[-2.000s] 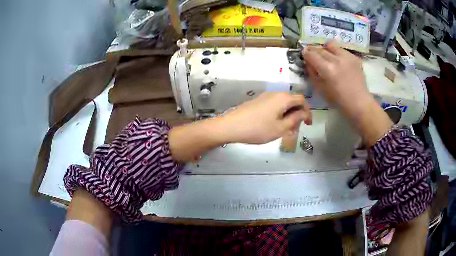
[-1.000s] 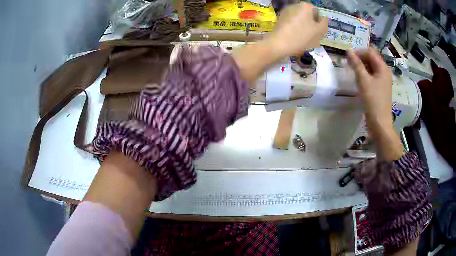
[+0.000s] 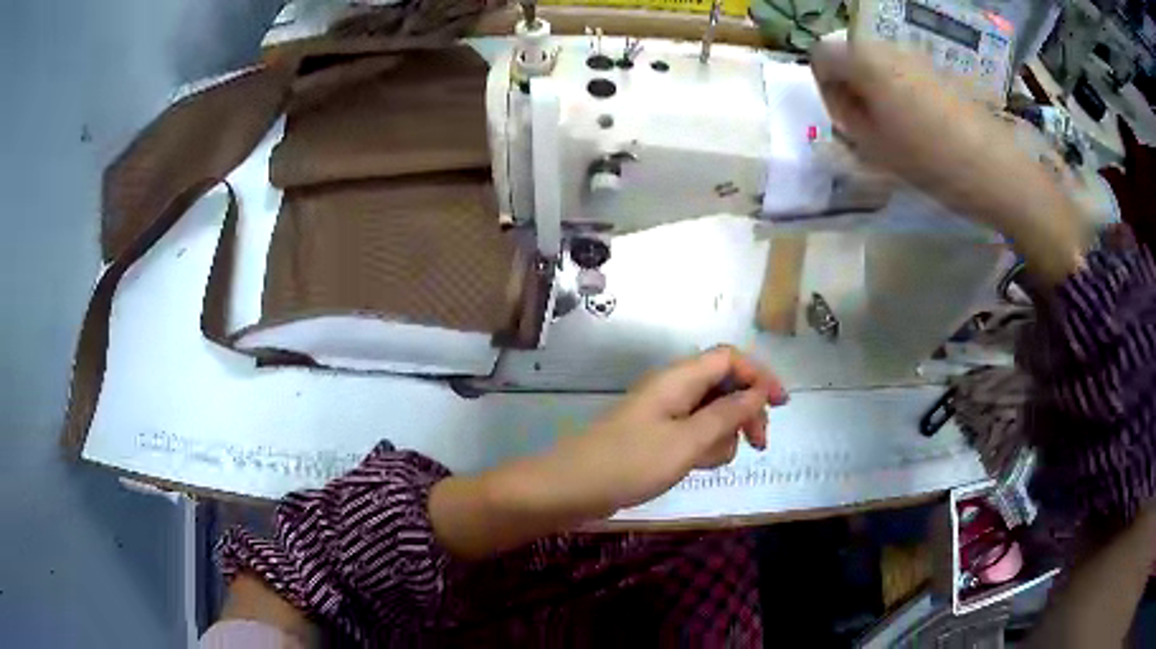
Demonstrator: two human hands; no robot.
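The brown ribbed panel [image 3: 380, 247] lies left of the pale sewing machine head [image 3: 678, 140], its right edge beside the presser foot and needle area [image 3: 548, 273]. A white layer [image 3: 380, 345] shows beneath its front edge. My left hand [image 3: 678, 425] is over the front of the machine table, fingers curled with tips close together; whether it pinches something small or thread is unclear. My right hand [image 3: 887, 108] is blurred over the top of the machine, near the control panel; what its fingers hold is not visible.
A long narrow brown strap [image 3: 95, 336] loops at the left. A tan strip [image 3: 781, 285] and a small metal piece [image 3: 823, 317] lie on the machine bed. The control panel [image 3: 944, 38] stands behind. An open box with red-handled scissors [image 3: 986, 552] is below right.
My left hand has come down from the top of the machine to the table front, uncovering the brown panel and needle area. My right hand has moved up and left over the machine top.
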